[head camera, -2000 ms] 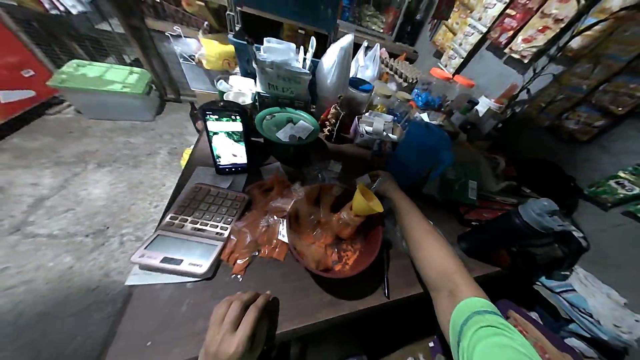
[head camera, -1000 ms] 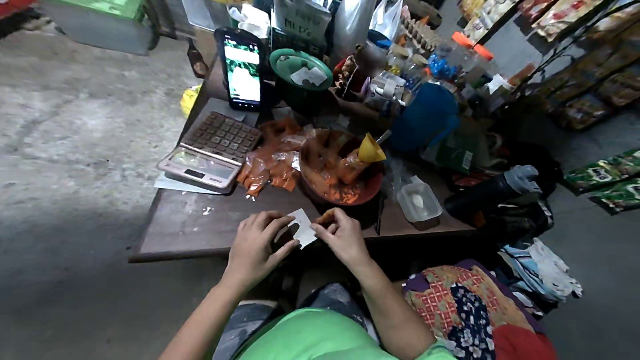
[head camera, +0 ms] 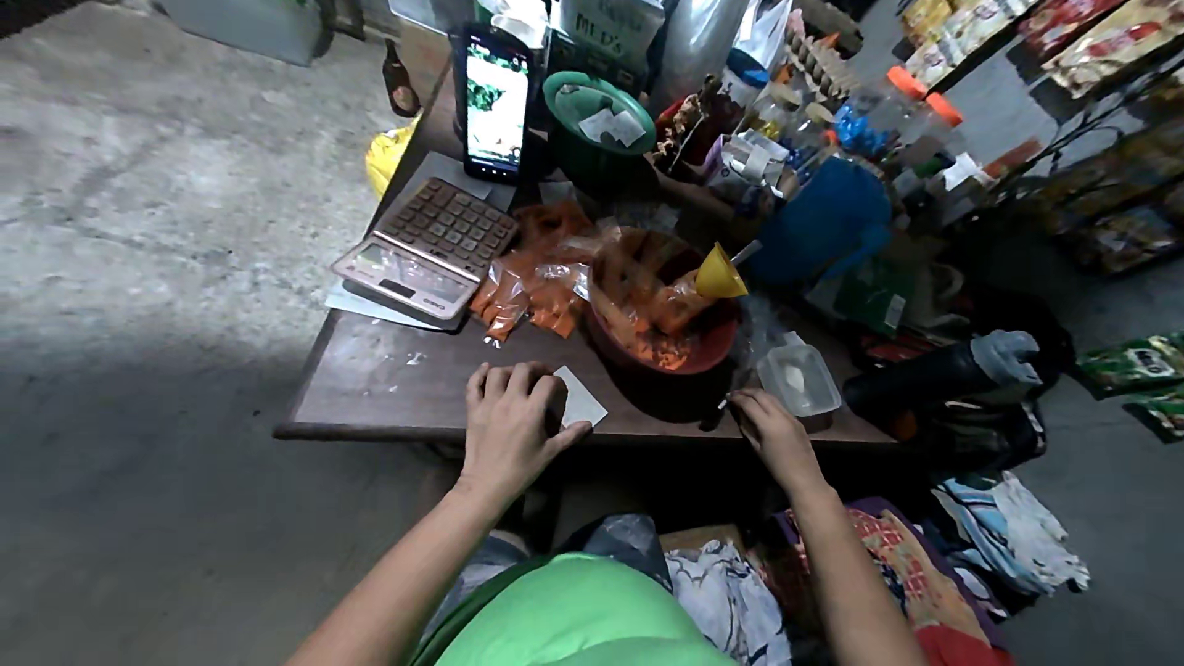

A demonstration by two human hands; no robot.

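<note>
My left hand (head camera: 518,416) rests at the table's front edge, its fingers touching a small white paper (head camera: 580,399). My right hand (head camera: 768,430) has its fingertips together on a small thin item with a pale end, too small to name, beside a clear plastic tub (head camera: 799,379). Between and beyond the hands stands a red bowl (head camera: 708,347) holding orange contents and a yellow funnel (head camera: 720,276) set in a bag of the same orange stuff. Filled clear packets (head camera: 532,287) lie left of the bowl, next to a Casio calculator (head camera: 444,245).
A lit phone (head camera: 497,102) stands upright behind the calculator. Beside it is a green basin (head camera: 592,153) with white papers. A blue pitcher (head camera: 823,222) and a black bottle (head camera: 925,375) stand to the right. A brown bottle (head camera: 398,83) is on the floor at left.
One second ago both hands held the white paper in front of the table. Now it is on the table under my left fingers, and my right hand has moved right, towards the tub.
</note>
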